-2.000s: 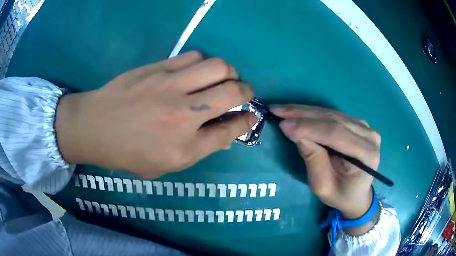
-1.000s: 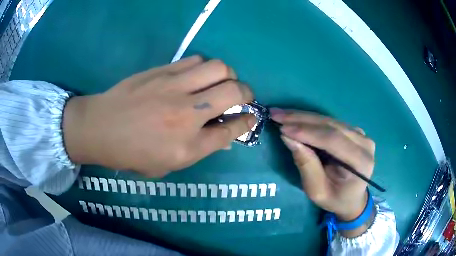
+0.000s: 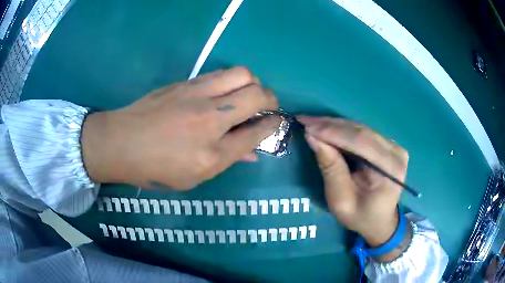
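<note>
A small black watch housing with a bright silver-white inside [image 3: 273, 141] lies on the green mat in the middle. My left hand [image 3: 180, 130] grips it from the left and covers its left part, with fingertips on its top edge and inside. My right hand [image 3: 360, 171] holds slim black tweezers [image 3: 382, 174] like a pen. Their tips are at the housing's upper right edge and are hidden by fingers and shadow. A clear sheet with two rows of small white L-shaped stickers [image 3: 207, 234] lies below the hands.
The green mat [image 3: 310, 50] has a wide white line [image 3: 412, 55] curving along the far right and a thin white line [image 3: 216, 38] at the top. White gridded sheets [image 3: 33, 41] lie at the upper left. Dark glossy wrapped items [image 3: 482, 232] are at the right edge.
The view has shifted slightly. My left hand keeps its hold, with its fingertips a little changed on the housing. My right hand and the tweezers have moved slightly left and up in the picture.
</note>
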